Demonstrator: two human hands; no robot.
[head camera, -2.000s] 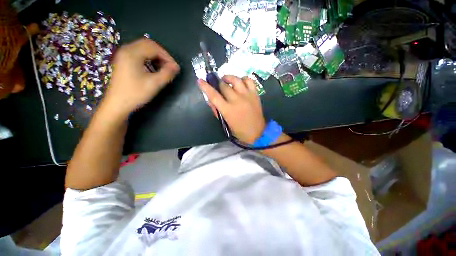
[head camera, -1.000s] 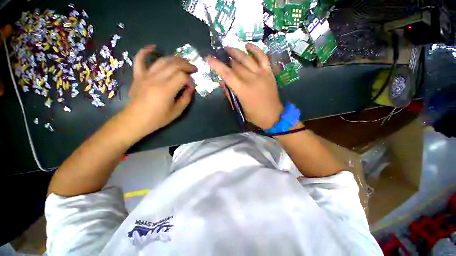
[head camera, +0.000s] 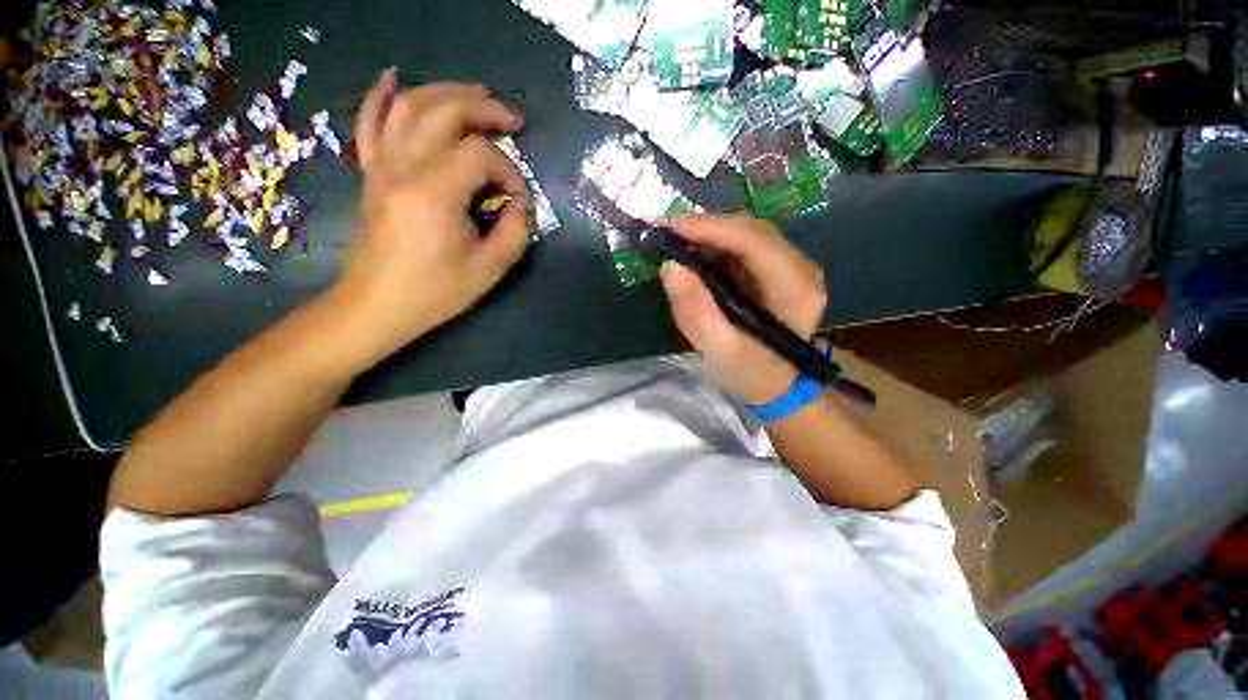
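Observation:
My right hand is closed around the black soldering iron, whose handle slants down to the right over the blue wrist band. Its front end is over a green and silver circuit board flat on the mat; the tip is hard to make out. My left hand is curled left of that board, thumb and forefinger nearly meeting. A small yellowish bit shows by its fingertips, and a pale board edge shows beside them, mostly hidden. I cannot tell whether the hand grips either.
A heap of small white, yellow and dark components lies left, beside a white cable. Overlapping circuit boards lie at the back centre. A black box with a red light and a silvery coil are right. An open carton is below right.
My right hand has moved down and right, and the iron's handle now slants across it. My left hand has drawn slightly away from the centre board. The view has shifted a little.

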